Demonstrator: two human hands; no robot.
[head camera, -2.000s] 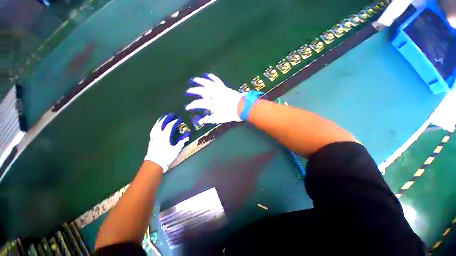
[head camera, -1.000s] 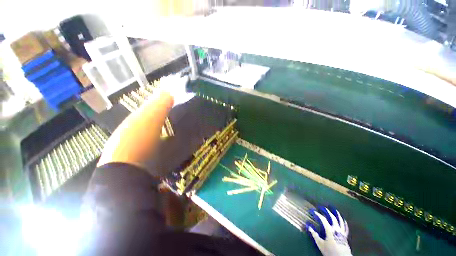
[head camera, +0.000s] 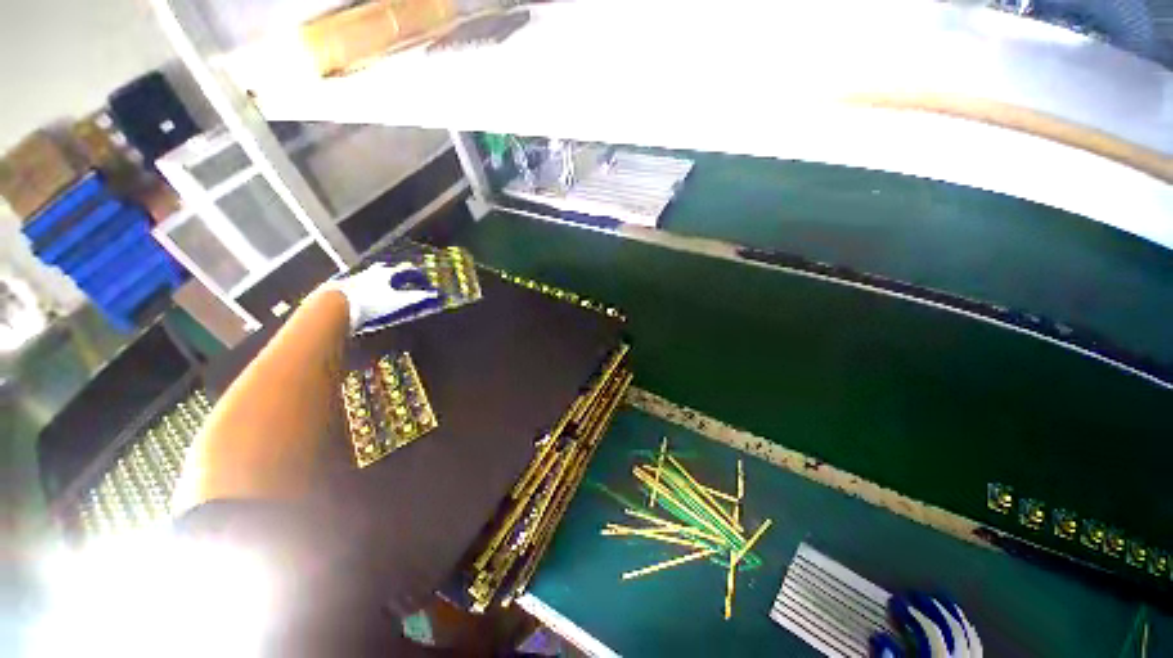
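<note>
My left hand (head camera: 390, 296), in a white glove with blue fingers, is on a yellow-edged PCB panel (head camera: 453, 278) at the far end of a black divider sheet (head camera: 515, 337). Its fingertips lie over the panel's near part; the grip is partly hidden. Another PCB panel (head camera: 387, 406) lies flat on the sheet, nearer me. The sheet tops a panel stack (head camera: 547, 482). My right hand (head camera: 929, 627) is at the bottom edge, partly cut off, with its fingers over the right end of the grooved metal plate (head camera: 830, 602). No board shows in it.
Break-off rails (head camera: 688, 514) lie in a loose pile between stack and plate. Single boards (head camera: 1093, 532) stand in a row along the green conveyor belt (head camera: 823, 386) at right. A white shelf (head camera: 720, 90) spans above. Blue bins (head camera: 106, 251) and a tray of boards (head camera: 148, 469) are at left.
The view has shifted, showing more of the black sheet. My left hand, blurred before over the panels, now shows clearly at a panel on the far side. My right hand remains by the metal plate.
</note>
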